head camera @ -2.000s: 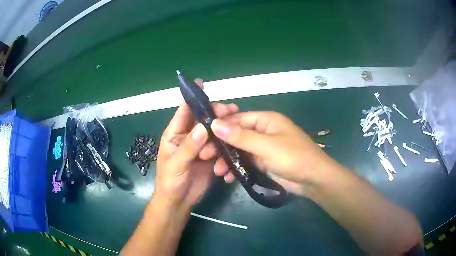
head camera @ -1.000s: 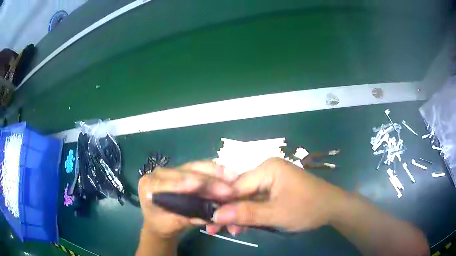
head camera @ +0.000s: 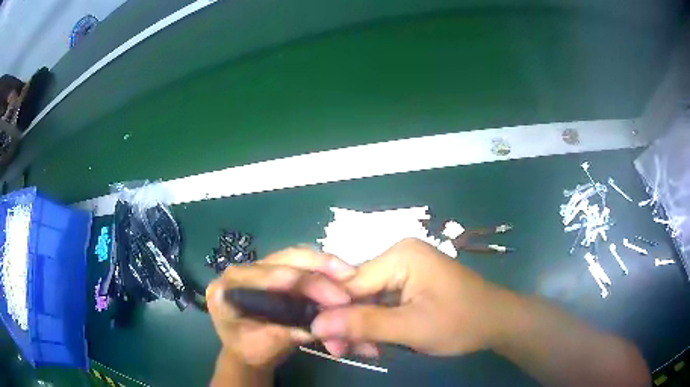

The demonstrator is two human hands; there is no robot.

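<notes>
A black tapered housing point(head camera: 268, 305) lies across both hands low in the centre, nose pointing left, a little blurred. My left hand point(head camera: 261, 321) is closed around its nose end. My right hand point(head camera: 424, 302) grips it further right, thumb pressed on it near the middle. The tail end and the open side are hidden by my fingers. A stack of white strips point(head camera: 374, 233) lies on the bench behind my hands. One loose white strip point(head camera: 344, 360) lies below them.
Small black parts point(head camera: 231, 251) are heaped left of centre. A clear bag of black parts point(head camera: 147, 249) and a blue bin point(head camera: 60, 283) with white strips stand left. Brown-and-white leads point(head camera: 480, 240) lie right of the stack, white plastic parts point(head camera: 588, 215) further right. A pale rail point(head camera: 340, 165) runs behind.
Since two seconds ago the housing has turned from a steep slant to nearly level and sits lower, uncovering the strip stack. In the last second the hands have barely moved.
</notes>
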